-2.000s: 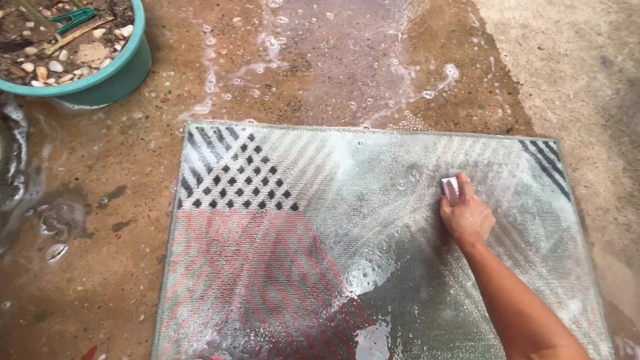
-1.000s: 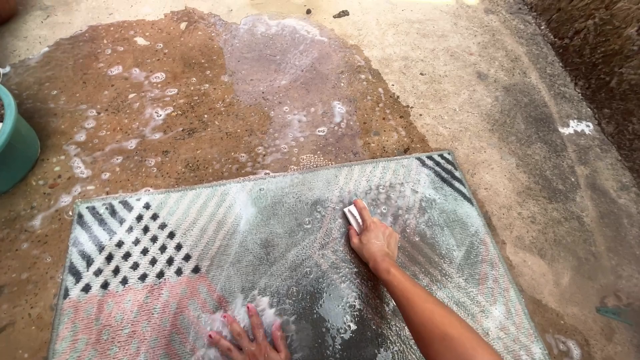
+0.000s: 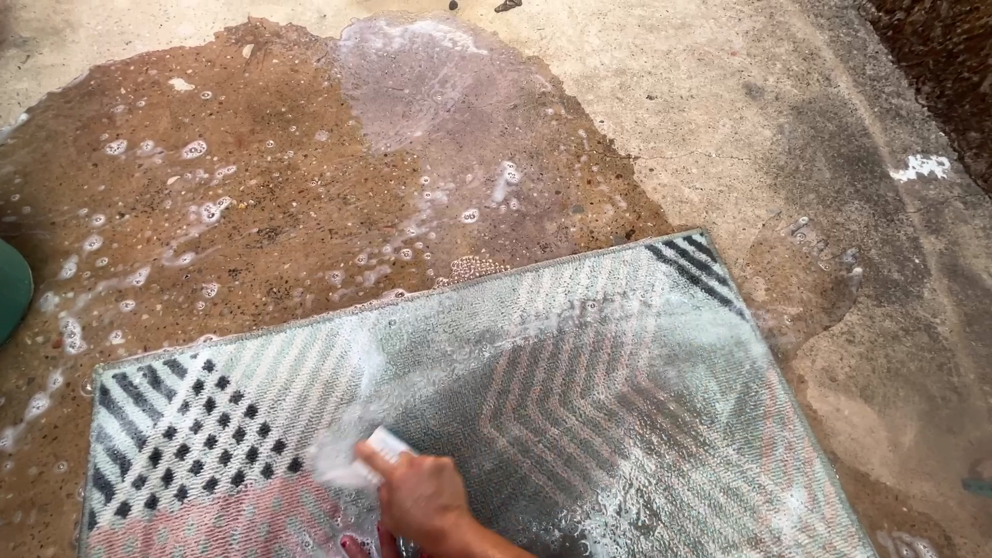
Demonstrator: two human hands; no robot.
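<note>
A wet patterned rug point(image 3: 434, 310) with pink, grey and pale green areas and dark stripes lies flat on the ground. My right hand point(image 3: 425, 496) grips a small white scrubbing tool point(image 3: 390, 443), seemingly a brush, pressed on the rug just right of the dark checked pattern. White suds point(image 3: 341, 457) lie at its left side. My left hand point(image 3: 364, 546) shows only as a few fingertips with painted nails at the bottom edge, beside and partly behind the right hand. Whether it holds anything is hidden.
Wet concrete point(image 3: 294, 209) with soap bubbles surrounds the rug's far side, and dry concrete point(image 3: 697, 101) lies beyond. A teal pot point(image 3: 12, 291) stands at the left edge. A small teal object point(image 3: 976, 487) lies at the right edge.
My right hand has moved left and nearer across the rug with the white tool. My left hand, spread on the rug a second ago, is now mostly out of sight.
</note>
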